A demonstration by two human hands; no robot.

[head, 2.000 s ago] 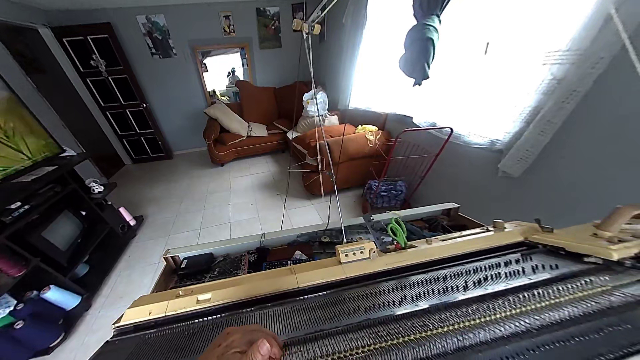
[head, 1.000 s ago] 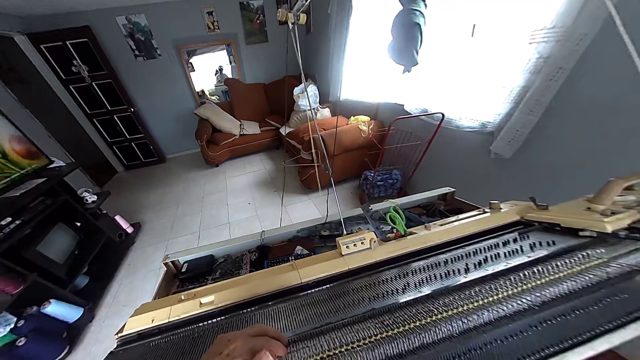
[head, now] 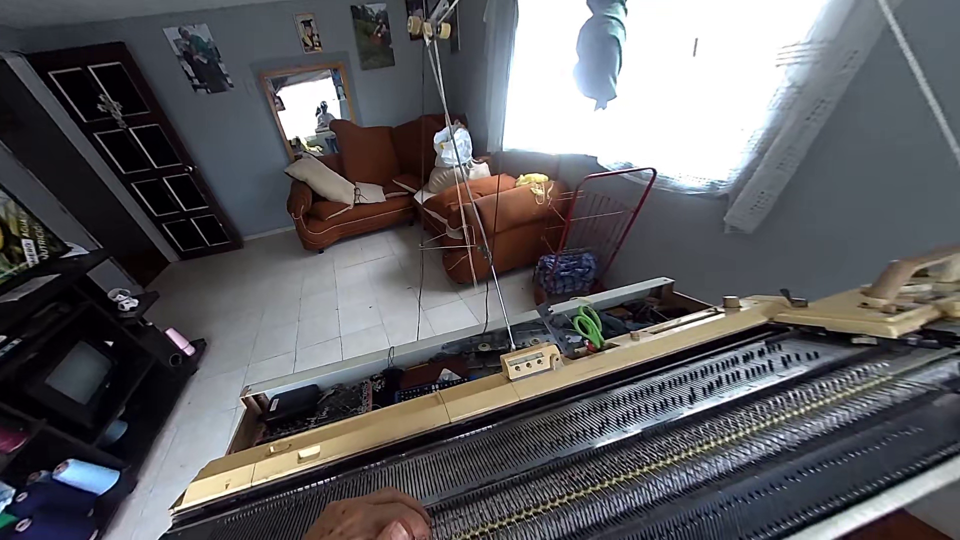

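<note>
My left hand (head: 369, 516) rests on the needle bed (head: 480, 457) of a knitting machine at the bottom edge, with its fingers bent; whether it grips anything is hidden. A row of yellow yarn (head: 622, 478) runs along the needles to the right of it. The cream carriage (head: 885, 307) with its handle sits at the right end of the machine. From the cream mast holder (head: 531, 361) on the rear rail, a thin rod rises to the yarn tension unit (head: 429, 28). My right hand is not in view.
Behind the machine, an open trough (head: 337, 405) holds tools and a coiled green cord (head: 589, 326). Beyond stand orange sofas (head: 375, 161) and a red hand cart (head: 651, 174) with a checked bag (head: 566, 271). A black shelf (head: 67, 330) with yarn cones (head: 86, 475) is at the left.
My left hand stays on the near part of the needle bed. A bit of skin at the lower right edge one second ago is out of view now.
</note>
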